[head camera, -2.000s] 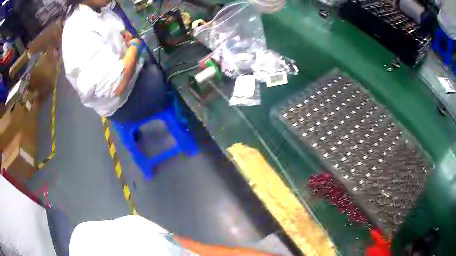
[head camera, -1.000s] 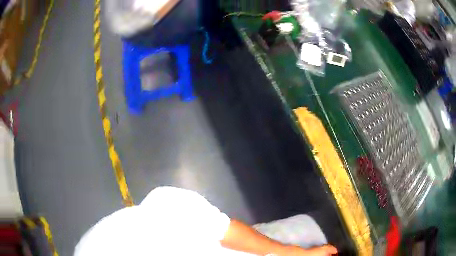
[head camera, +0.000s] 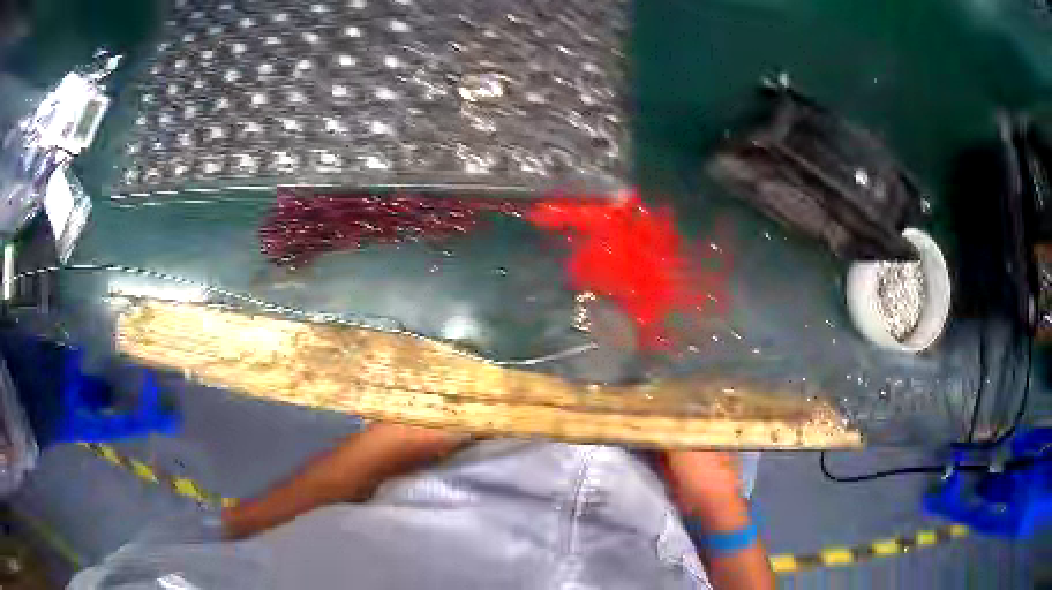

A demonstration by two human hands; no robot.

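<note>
A clear blister tray with rows of silvery parts lies at the back of the bench. Below it are a dark-red component pile and a bright red wire pile. A thin solder wire runs from the left, its end near a round grey disc. My left arm reaches under the tan edge strip; its hand is mostly hidden there. My right hand, beyond a blue wrist strap, also goes under the strip. The fingers of both hands are hidden.
A dark boxy fixture stands at the right, touching or close to a white bowl of silvery grains. Black cables hang at the far right. Plastic bags lie at the far left. Blue stools stand beyond both bench ends.
The view has swung from the aisle and stool to face the bench. The bowl and fixture now show fully. Both arms now reach to the bench's front edge.
</note>
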